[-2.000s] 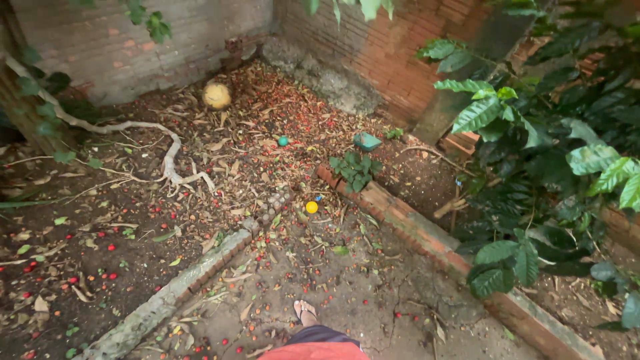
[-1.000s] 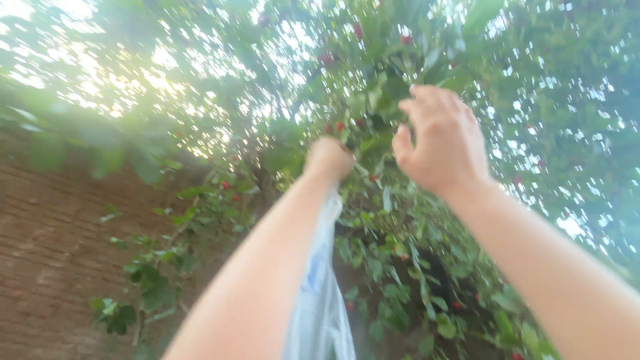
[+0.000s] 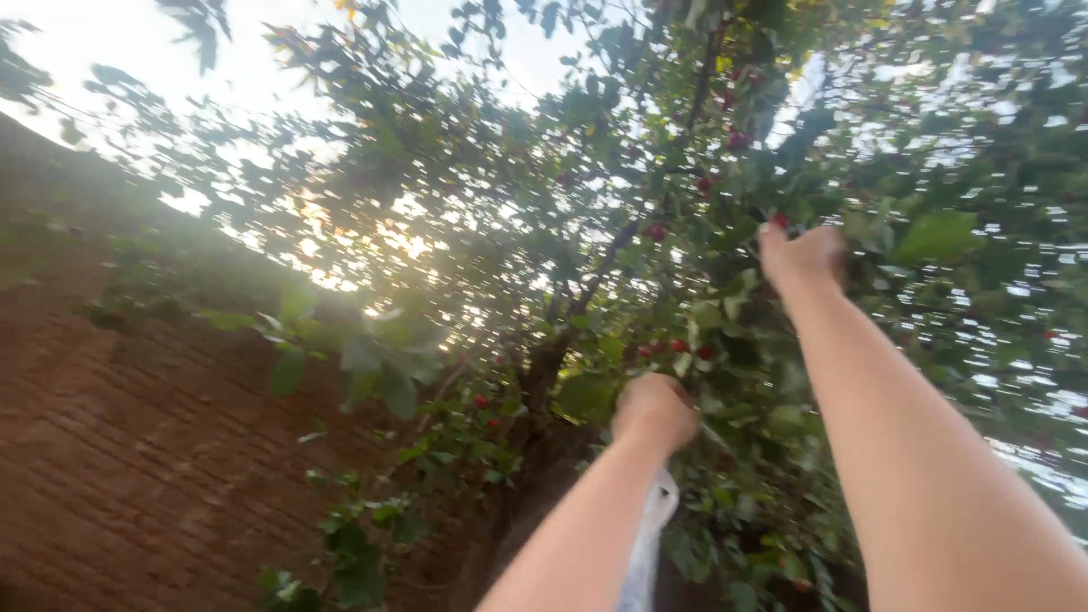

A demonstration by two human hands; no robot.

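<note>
My left hand (image 3: 654, 412) is raised at the centre right, fingers curled among the leaves. A whitish plastic bag (image 3: 642, 544) hangs below it from that hand or wrist, partly behind the forearm. Just above the hand is a cluster of red berries (image 3: 678, 346). Higher and further right, my right hand (image 3: 801, 255) reaches into the foliage, its thumb and finger area next to a red berry (image 3: 779, 220). Whether the fingers grip the berry cannot be told through blur. More red berries (image 3: 738, 138) hang on the branches above.
A rough reddish-brown brick wall (image 3: 170, 450) rises on the left. A dark tree trunk (image 3: 544, 365) stands behind the leaves, and leafy branches (image 3: 374, 357) spread in front of the wall. Bright low sun shines through the foliage.
Two seconds ago the view was down on littered ground; now it looks up into the tree. Since one second ago, my left hand appears lower than my right, which has moved to a berry.
</note>
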